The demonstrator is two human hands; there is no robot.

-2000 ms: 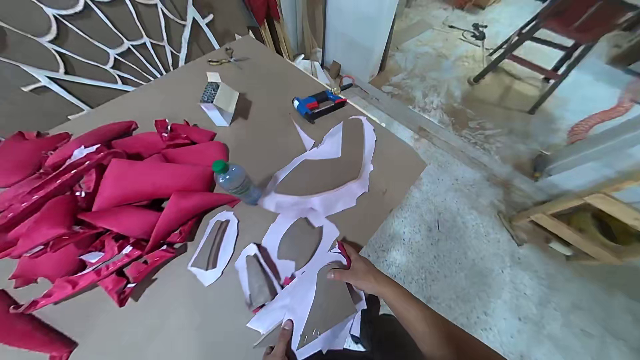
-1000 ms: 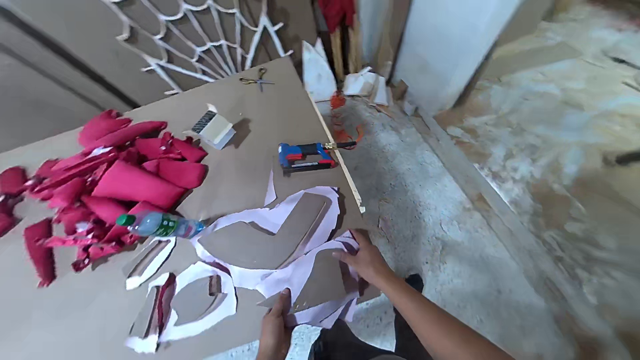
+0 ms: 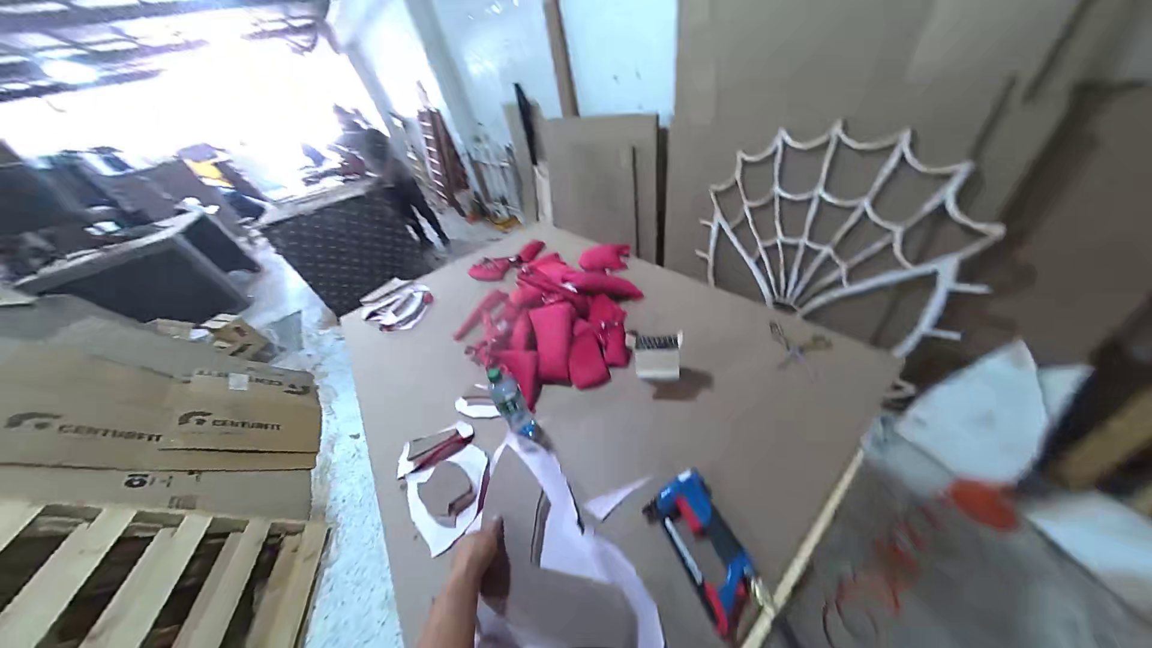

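Observation:
My left hand point(image 3: 481, 567) grips the left edge of a grey-brown cut panel point(image 3: 567, 589) bordered with white fabric. My right hand is out of view. Beyond the panel a plastic bottle with a green cap point(image 3: 511, 400) leans over the tabletop, beside a pile of red padded pieces point(image 3: 553, 337). Left of my hand lie a ring-like piece edged in white point(image 3: 447, 495) and a narrow piece with dark red fabric point(image 3: 436, 450). A blue and red staple gun point(image 3: 706, 549) rests to the right, near a white scrap point(image 3: 616, 498). An open small box point(image 3: 658, 358) and scissors point(image 3: 796, 345) are farther back.
The brown-covered table point(image 3: 765, 441) has a wooden strip point(image 3: 814, 531) along its right edge. A white web-shaped frame point(image 3: 832, 216) stands behind it. Wooden pallets point(image 3: 153, 576) and flattened cardboard point(image 3: 243, 418) are at left. A person point(image 3: 387, 171) stands in the background.
The view has swung left, bringing the pallets and background into sight. My right hand, on the panel earlier, has left the view. My left hand still holds the panel.

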